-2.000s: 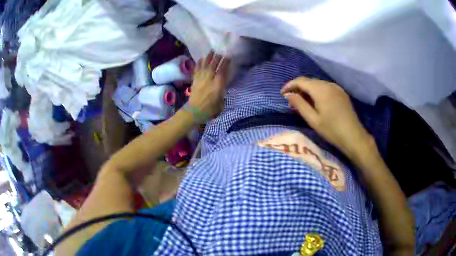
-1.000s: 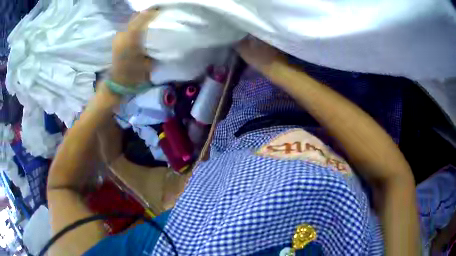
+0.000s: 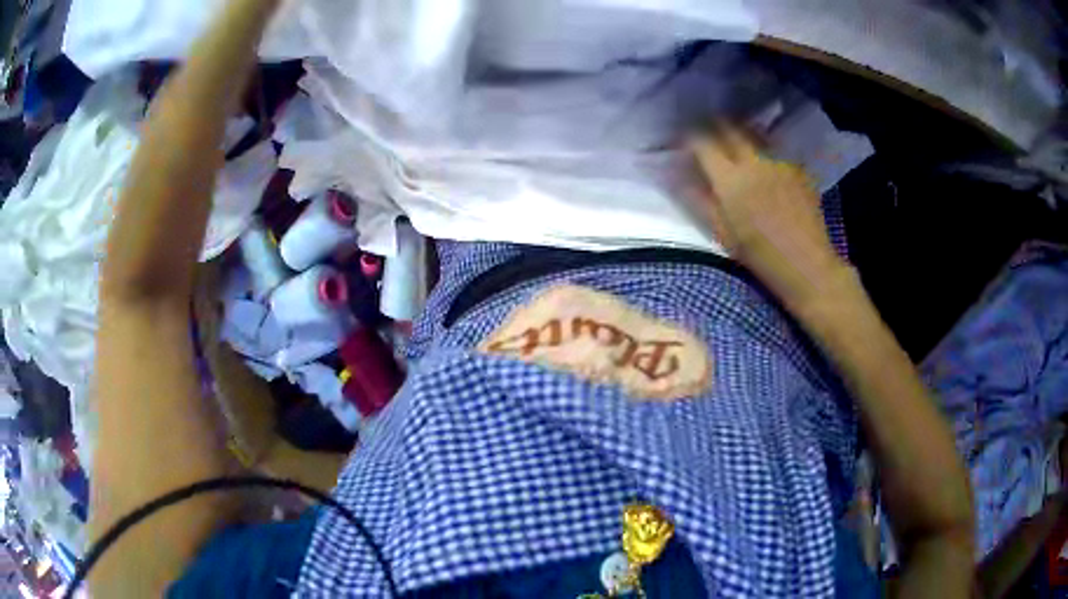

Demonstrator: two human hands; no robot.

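A large white garment piece [image 3: 527,193] lies over my lap and reaches up to the top of the view. My right hand [image 3: 750,187] is blurred and rests at the right part of the cloth, its fingers partly spread; whether it pinches any cloth cannot be told. My left forearm reaches up past the top left edge, and my left hand is cut off by that edge. No needle or machine head shows.
A crumpled white heap [image 3: 59,246] lies at the left. Pale blue thread cones [image 3: 310,298] and a dark red cone [image 3: 370,370] are left of my lap. Light blue cloth [image 3: 1007,386] is at the right. A black cable [image 3: 223,486] curves at the lower left.
The white cloth now covers more of my lap. My left hand has moved up and out of view. My right hand has come out from the cloth's edge and moved right.
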